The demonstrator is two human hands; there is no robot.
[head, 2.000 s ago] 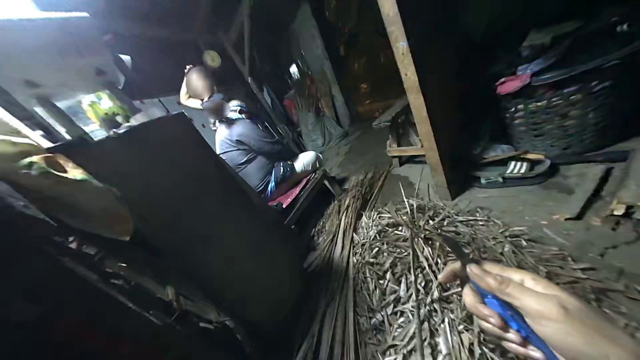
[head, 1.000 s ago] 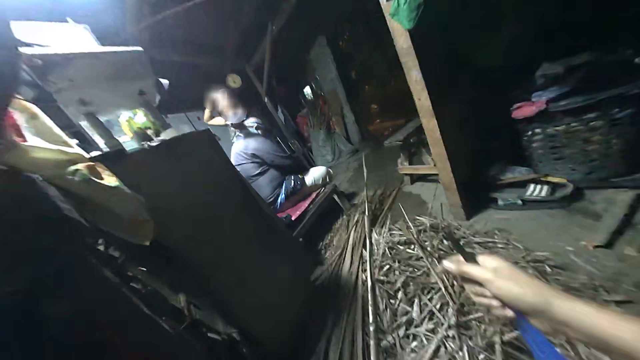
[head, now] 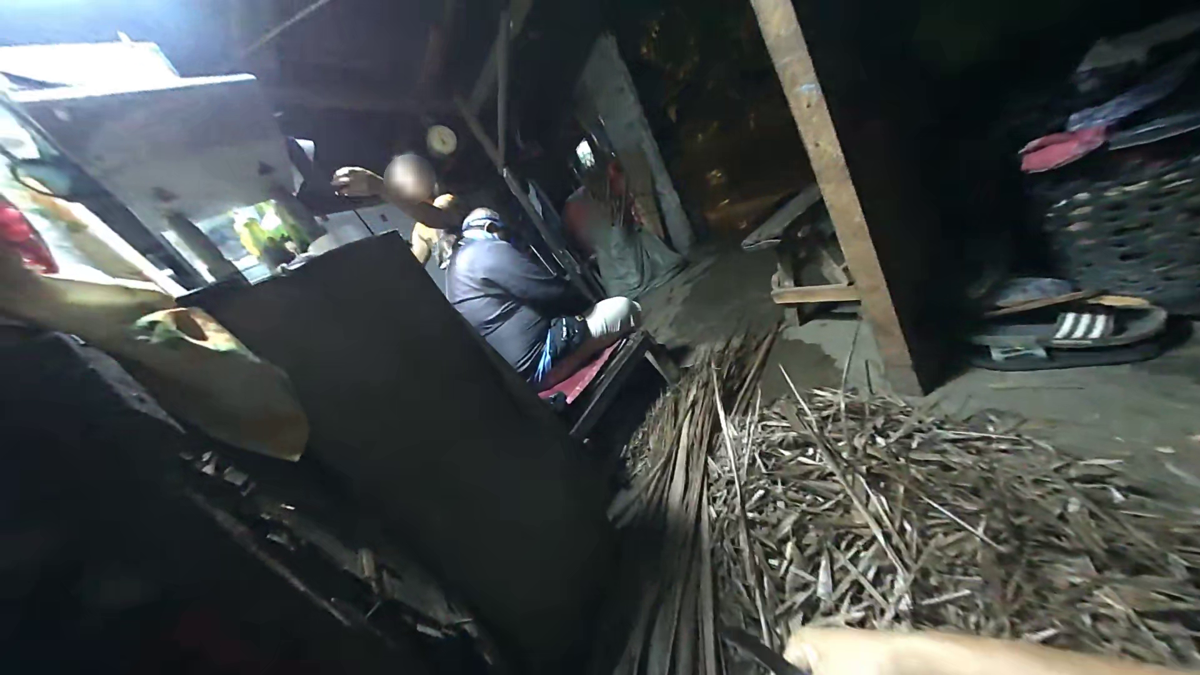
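At the bottom edge of the head view, part of my right hand [head: 834, 649] shows, with its forearm running off to the right. A dark blade tip [head: 755, 649] lies beside it; the grip and most of the fingers are cut off by the frame. Just above the hand spreads a heap of dry leaf scraps [head: 900, 525]. Long dry fronds or stalks [head: 680, 478] lie in a bundle along the heap's left side. My left hand is not in view.
A dark upright panel [head: 403, 450] stands at left, beside a hanging pale cloth or bag [head: 225, 394]. Beyond it a person [head: 511, 291] sits on a low bench [head: 609, 384], another person behind. A wooden post [head: 834, 178], slide sandals [head: 1078, 328] and a woven basket [head: 1134, 230] are at right.
My right hand, seen earlier over the leaf heap with a blue-handled knife, has moved down to the bottom edge. The blue handle is out of sight. The rear person's arm now reaches out left.
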